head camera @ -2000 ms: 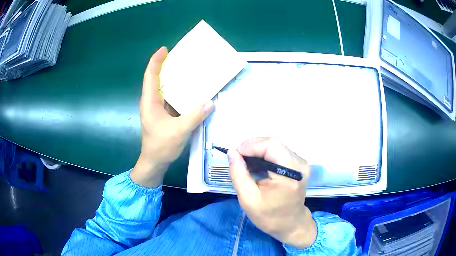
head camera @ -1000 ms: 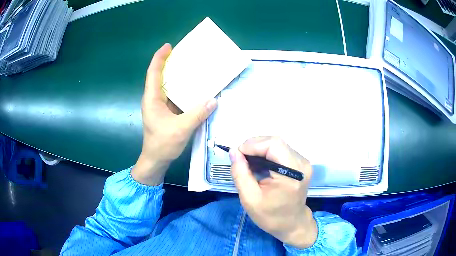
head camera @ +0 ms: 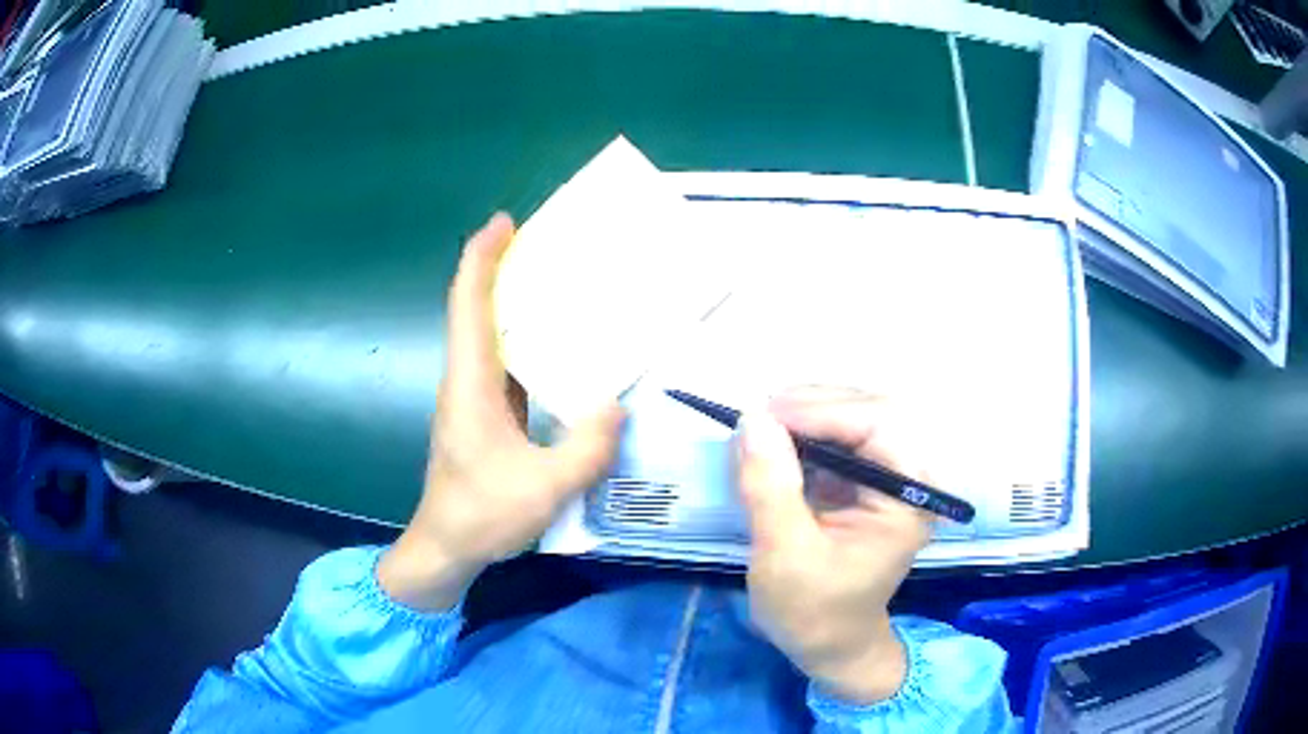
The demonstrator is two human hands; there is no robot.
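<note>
A white-edged flat housing [head camera: 918,330] lies in front of me, its centre glaring white, with slotted grilles near its two near corners. My left hand [head camera: 502,445] holds a pale release-paper sheet [head camera: 595,273] between thumb and fingers, over the housing's left part. My right hand [head camera: 832,531] holds slim black tweezers [head camera: 882,476], tip pointing left, near the sheet's lower right edge and over the housing. Whether a piece is at the tip I cannot tell.
A stack of housings [head camera: 122,136] stands at the far left. A smaller pile of housings [head camera: 1183,187] lies at the right. A blue-rimmed bin [head camera: 1026,703] holding panels is at the near right, below the green bench's edge [head camera: 330,502].
My left hand and the sheet have moved nearer to me and slightly right, further over the housing. My right hand with the tweezers has moved right, the tip lifted off the housing's left edge area.
</note>
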